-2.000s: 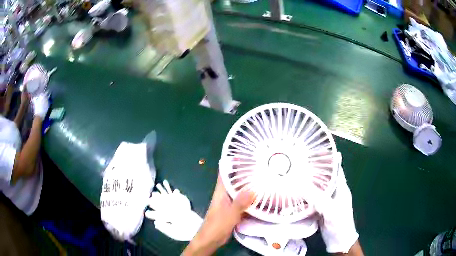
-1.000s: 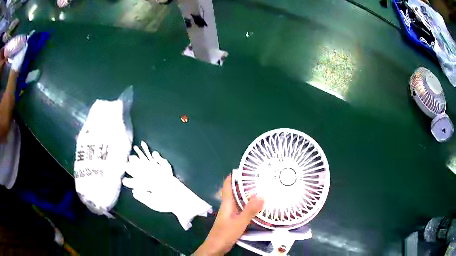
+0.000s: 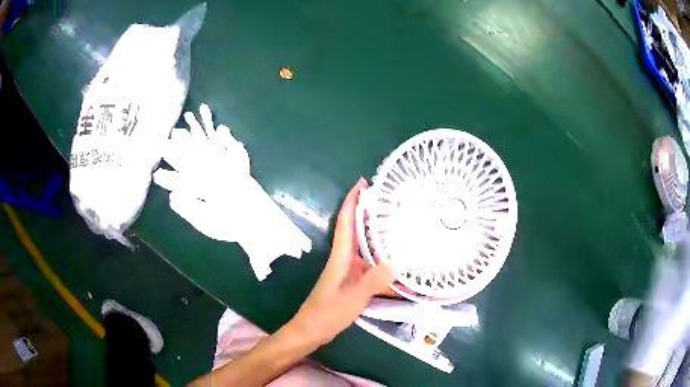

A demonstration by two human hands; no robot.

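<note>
A white clip fan (image 3: 454,215) faces up in front of me, its round slotted grille whole in view. My bare left hand (image 3: 363,264) holds it at the left rim, with the fingers partly hidden behind the head. The clip base (image 3: 412,329) juts out below the head, jaws apart in a V, with a small orange-copper dot on it. My right hand, in a white glove (image 3: 669,302), is blurred and cut off at the right edge. Whether it holds anything cannot be told.
A printed bag of white items (image 3: 125,128) and flat white gloves (image 3: 219,181) lie at left. An orange-brown part (image 3: 286,73) is beyond them. At right are another fan (image 3: 669,174), a blue tray (image 3: 652,45), a pale green block (image 3: 591,366) and a round white part (image 3: 624,317).
The view has shifted down and right. My left hand has kept hold of the fan. My right hand has left the fan and now shows at the right edge.
</note>
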